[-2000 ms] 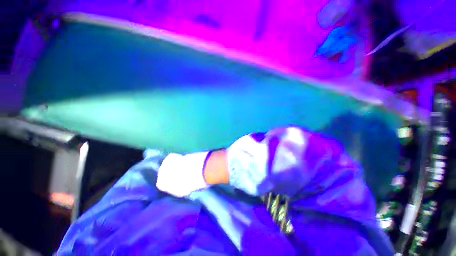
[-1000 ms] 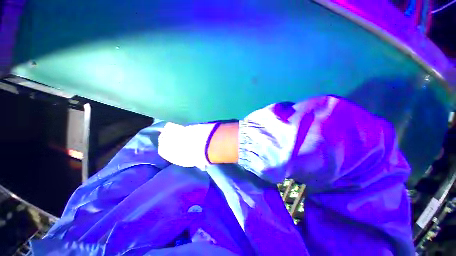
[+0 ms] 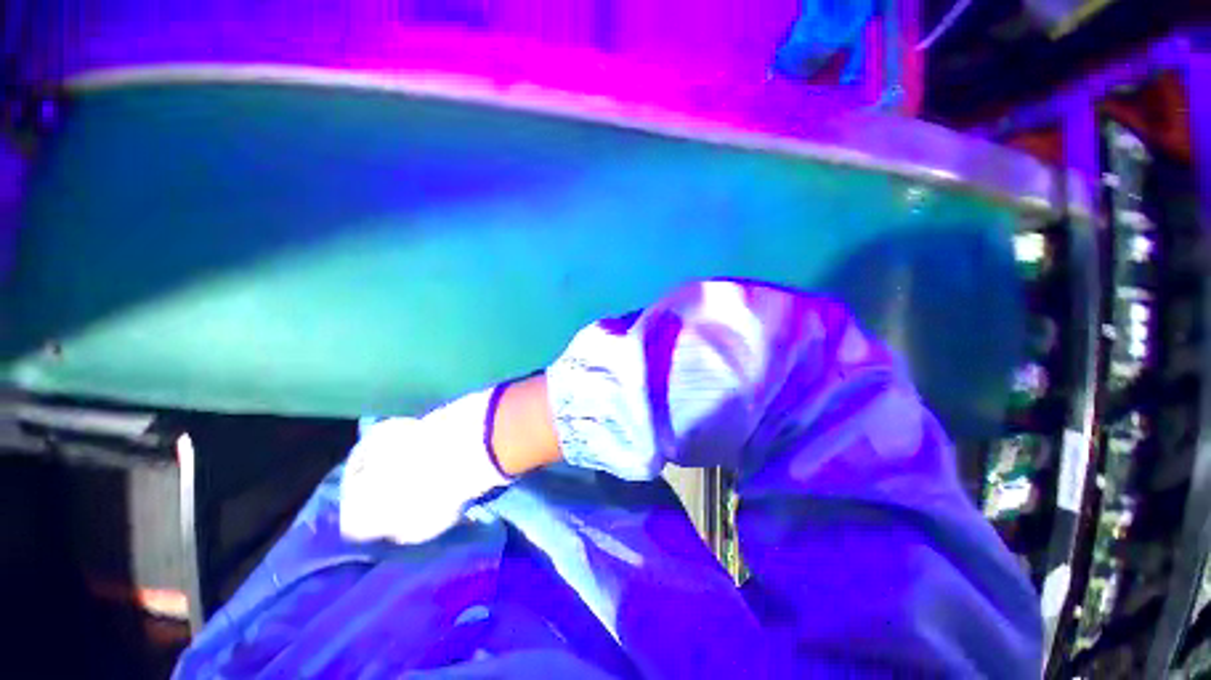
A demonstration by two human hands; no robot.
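My right hand (image 3: 422, 468), in a white glove, reaches across my body from the right and lies against the blue coat (image 3: 531, 604) at its left side. Its fingers are blurred and overexposed, so I cannot tell whether they grip anything. Bare skin shows between the glove cuff and the gathered sleeve. My left hand is not in view. The teal-green bench surface (image 3: 332, 279) lies in front, brightly lit at its left part.
A raised pale edge (image 3: 531, 101) runs behind the teal surface, with a magenta-lit area beyond. A bright blue lump (image 3: 821, 47) is at the top right. A rack with stacked boards (image 3: 1129, 306) stands at the right. A dark, metal-edged opening (image 3: 80, 531) is low left.
The view has tilted up again, bringing back the magenta area, blue lump and rack. My right hand sits further left and lower in the picture, still against the coat.
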